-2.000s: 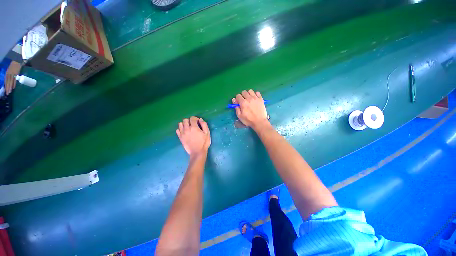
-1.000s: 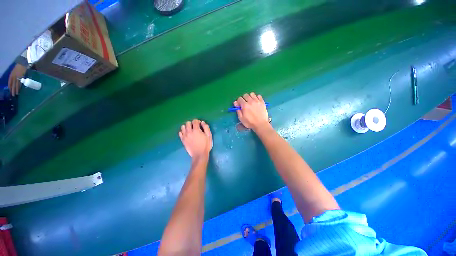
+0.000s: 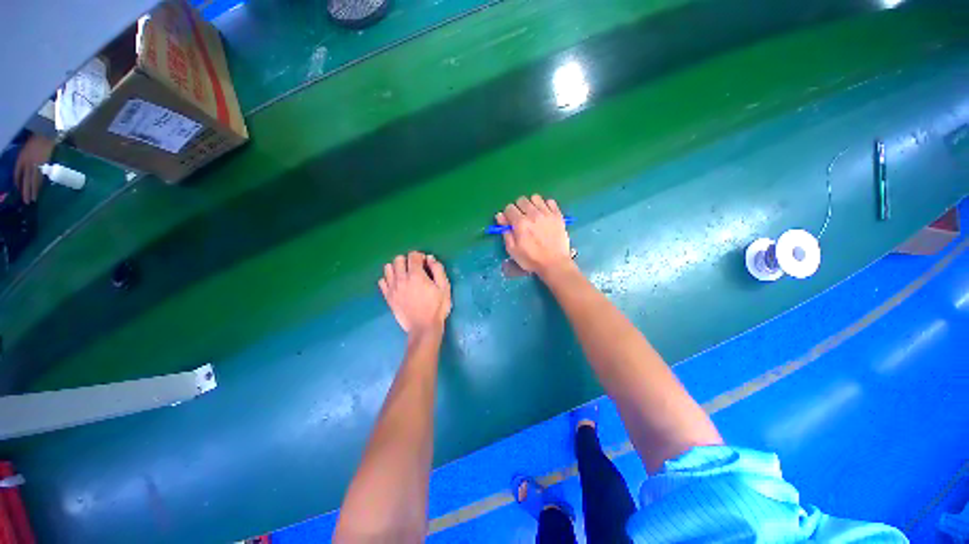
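Observation:
My left hand (image 3: 417, 294) is bare and rests palm down on the green bench (image 3: 319, 425), with fingers slightly bent and nothing seen in it. My right hand (image 3: 537, 236) rests palm down to its right, closed over a thin blue pen (image 3: 497, 230) whose two ends stick out on either side of the hand. A small brownish thing (image 3: 514, 269) shows partly under the right palm; I cannot tell what it is.
A white spool (image 3: 797, 254) with a trailing strand lies right, near a green pen-like tool (image 3: 881, 181). An open cardboard box (image 3: 159, 125), a white bottle (image 3: 64, 175) and another person's hand (image 3: 32, 165) are upper left. A pale shelf post (image 3: 106, 402) lies left.
The whole view has shifted slightly since two seconds ago. Both hands stay in place on the bench, and the blue pen stays under the right hand.

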